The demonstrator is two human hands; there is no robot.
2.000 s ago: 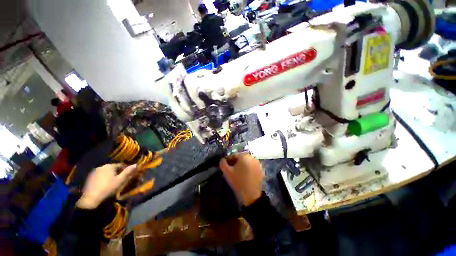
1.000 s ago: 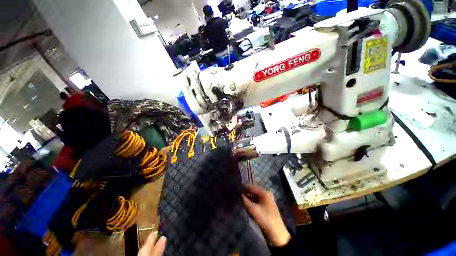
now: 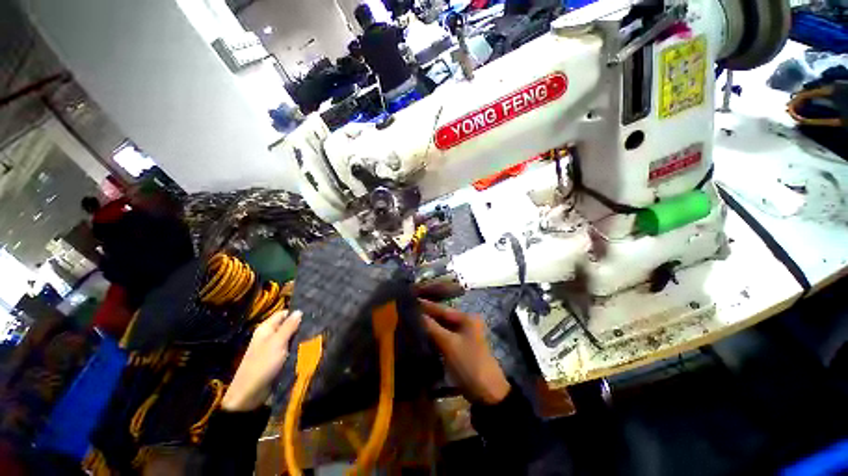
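The dark grey checked bag body panel (image 3: 339,288) lies below and left of the needle area (image 3: 395,232). A yellow-orange handle (image 3: 385,372) hangs from it toward me, with its two flared tabs on the panel. My left hand (image 3: 265,358) holds the panel's left edge, thumb on top. My right hand (image 3: 465,349) pinches the panel's right edge just below the cylinder arm (image 3: 493,264); its fingertips are partly hidden. The panel's far edge reaches the presser foot area; whether it is under the foot I cannot tell.
The white sewing machine head (image 3: 502,116) spans above the work. Stacked black pieces with bunched yellow-orange handles (image 3: 232,281) lie at left, by a blue bin (image 3: 86,386). A camouflage cloth (image 3: 251,214) is behind. A green cylinder (image 3: 673,213) sits on the machine. A person (image 3: 382,51) stands far back.
The panel has turned, and its handle now hangs toward me in front. My left hand has moved up from the bottom edge to the panel's left side. My right hand has moved slightly up and left.
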